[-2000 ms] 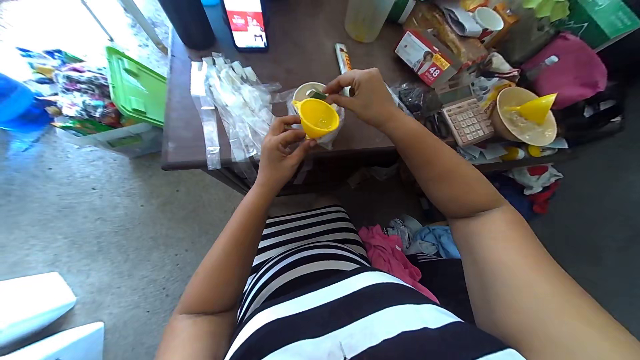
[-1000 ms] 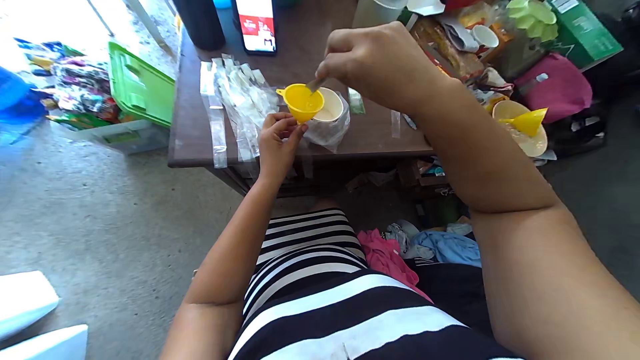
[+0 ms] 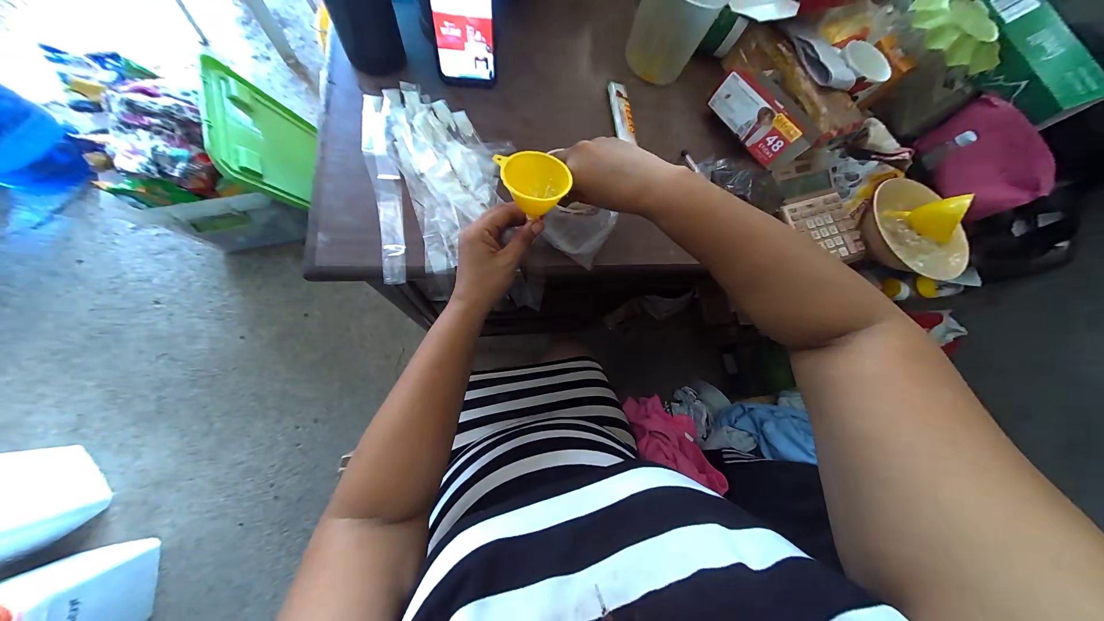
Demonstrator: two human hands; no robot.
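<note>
My left hand (image 3: 496, 250) pinches a small yellow plastic funnel (image 3: 536, 183) near its spout, mouth up, at the front part of the table. Just right of the funnel, my right hand (image 3: 604, 175) is closed over a bowl (image 3: 580, 209), most of which it covers; what its fingers hold is hidden. Clear plastic (image 3: 586, 237) lies about the bowl and hangs toward the table's front edge. Many narrow clear plastic bags (image 3: 431, 164) lie in a spread pile left of the funnel.
On the dark table (image 3: 552, 95) stand a phone (image 3: 464, 39), a black bottle (image 3: 366, 34), a plastic pitcher (image 3: 668, 39), a red and white box (image 3: 759, 121) and a calculator (image 3: 824, 226). At the right, another yellow funnel (image 3: 940, 218) rests in a bowl (image 3: 916, 259). A green-lidded bin (image 3: 259, 129) stands left.
From above the funnel, my right hand has come down to the bowl beside it. My left hand still holds the funnel.
</note>
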